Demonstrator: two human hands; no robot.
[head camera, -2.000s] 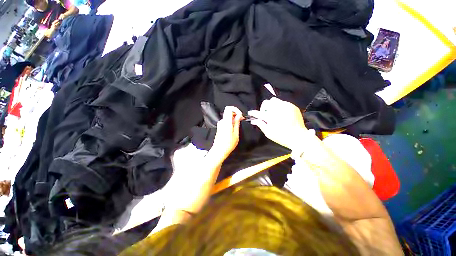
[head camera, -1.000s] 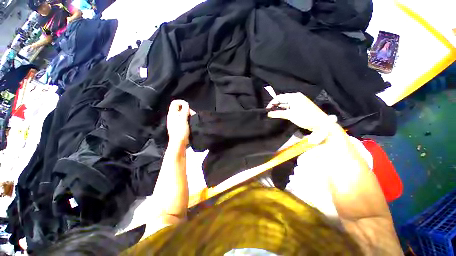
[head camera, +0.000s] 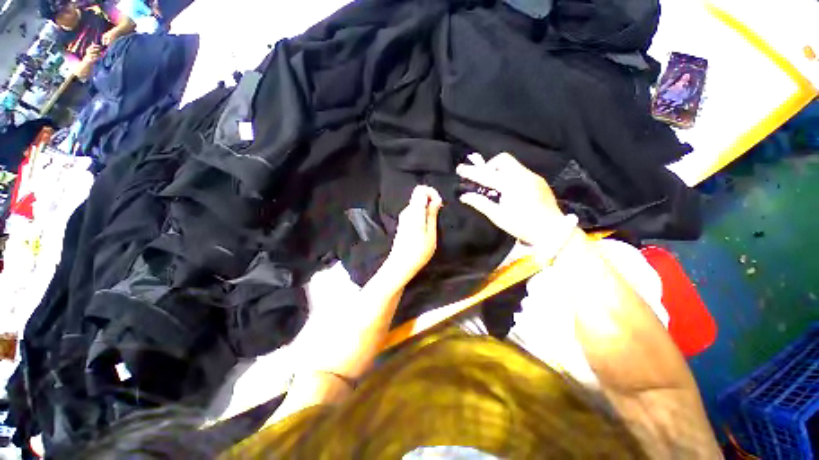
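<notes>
A large heap of black garments (head camera: 521, 99) covers the table in front of me. My left hand (head camera: 418, 220) is at the middle of the heap, its thumb and fingertips pinched on the black cloth. My right hand (head camera: 507, 193) is just to the right, a small gap from the left fingertips. It holds small dark thread snips (head camera: 480, 190) under its fingers, which are partly spread. A greyer, smoother patch of cloth (head camera: 364, 224) lies left of my left hand. A small white label (head camera: 245, 131) shows on the cloth at the upper left.
A smartphone (head camera: 680, 89) lies right of the heap near the yellow table edging (head camera: 763, 126). A red stool (head camera: 680, 301) is by my right elbow. A blue crate (head camera: 779, 404) stands on the floor at lower right. A navy pile (head camera: 135, 85) and a person (head camera: 85, 36) are at upper left.
My left hand has moved right and up, close to my right hand. The stretch of black cloth held taut between my hands a second ago is no longer spread. My right hand's fingers have opened somewhat.
</notes>
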